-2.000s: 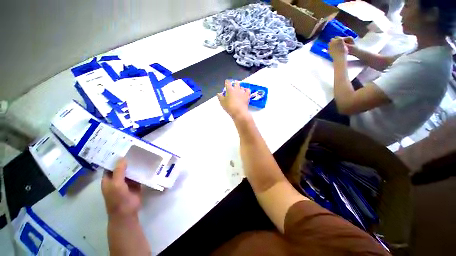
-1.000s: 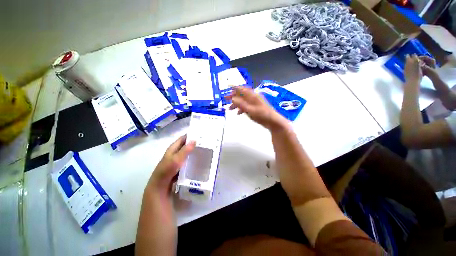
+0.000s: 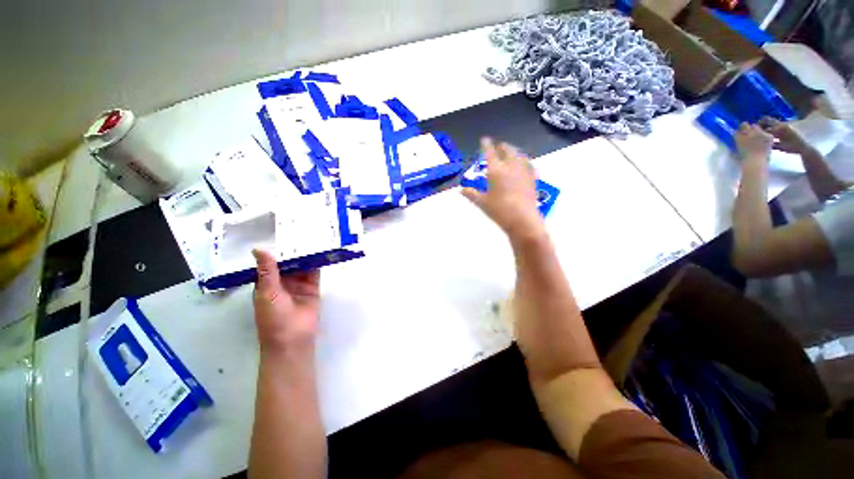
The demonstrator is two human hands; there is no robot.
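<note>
My left hand [image 3: 287,304] holds an empty white-and-blue retail box [image 3: 309,224] by its lower edge, thumb on its face near the cut-out window. The box lies nearly sideways, with its blue flap end to the right. My right hand [image 3: 508,192] is over the blue inner tray [image 3: 548,196], fingers spread and slightly blurred. It covers much of the tray; whether it touches the tray is hidden. The tray lies on the white table.
Empty boxes [image 3: 360,154] are piled at back centre, with more behind the held box. A packed box [image 3: 140,370] lies left. A can [image 3: 131,159], yellow bag [image 3: 21,224], cable pile [image 3: 599,75] and brown carton [image 3: 693,51] stand around. Another person's arms [image 3: 757,201] are at right.
The box in my left hand has turned from upright to sideways and moved left and up. My right hand has moved from beside the box to over the blue tray. The view has shifted slightly.
</note>
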